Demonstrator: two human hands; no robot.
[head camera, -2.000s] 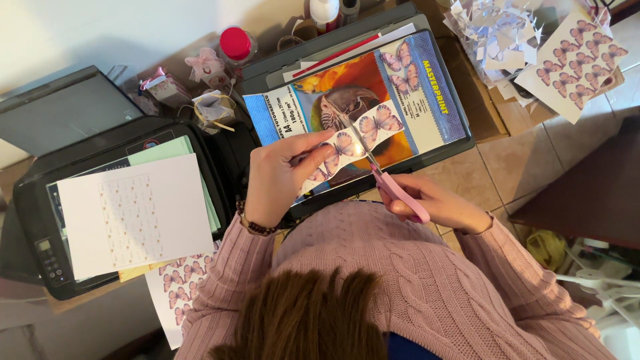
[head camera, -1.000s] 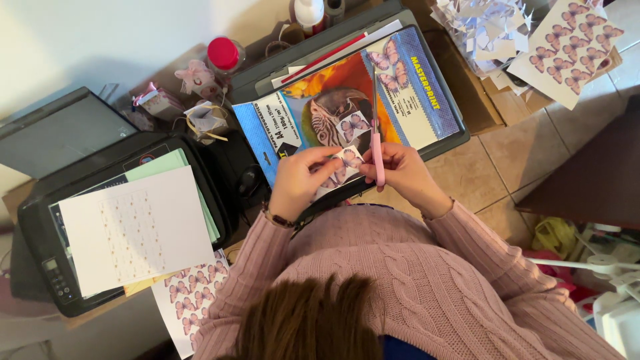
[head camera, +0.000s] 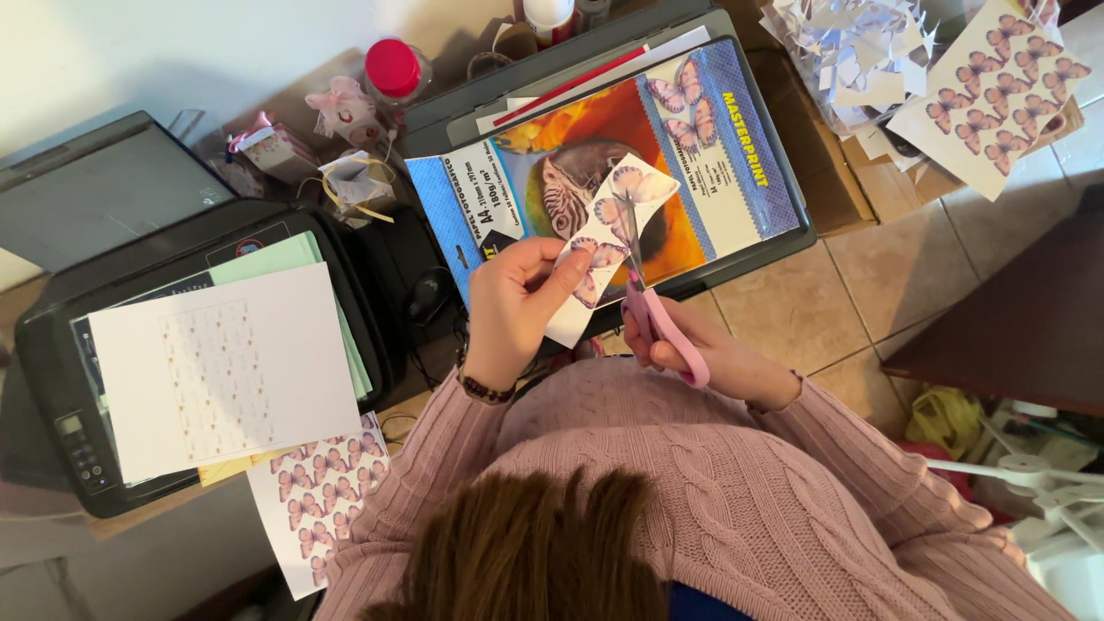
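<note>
My left hand (head camera: 522, 302) pinches a strip of white paper (head camera: 569, 323) printed with pink butterflies. In my right hand (head camera: 690, 345) are pink-handled scissors (head camera: 668, 332), their blades lying over the strip just right of my left fingertips. Below both hands lies a photo paper pack (head camera: 707, 198) with a blue and orange cover, on a dark grey laptop-like case (head camera: 798, 228). Cut-out butterflies (head camera: 686, 103) rest on the pack's upper right part. A sheet of printed butterflies (head camera: 992, 95) is at the upper right, and another (head camera: 289, 535) hangs at the lower left.
A black printer (head camera: 60, 371) bearing paper sheets (head camera: 129, 345) stands at the left. Behind the pack are a red-lidded jar (head camera: 393, 67), small decorated boxes (head camera: 276, 155) and a white bottle (head camera: 549, 13). A clear bag of paper scraps (head camera: 862, 52) sits at the upper right, on cardboard (head camera: 828, 203).
A second ago my hands were close together over a small butterfly piece, the scissors pointing up in my right. Now my left hand holds a longer strip and the scissor blades are over it.
</note>
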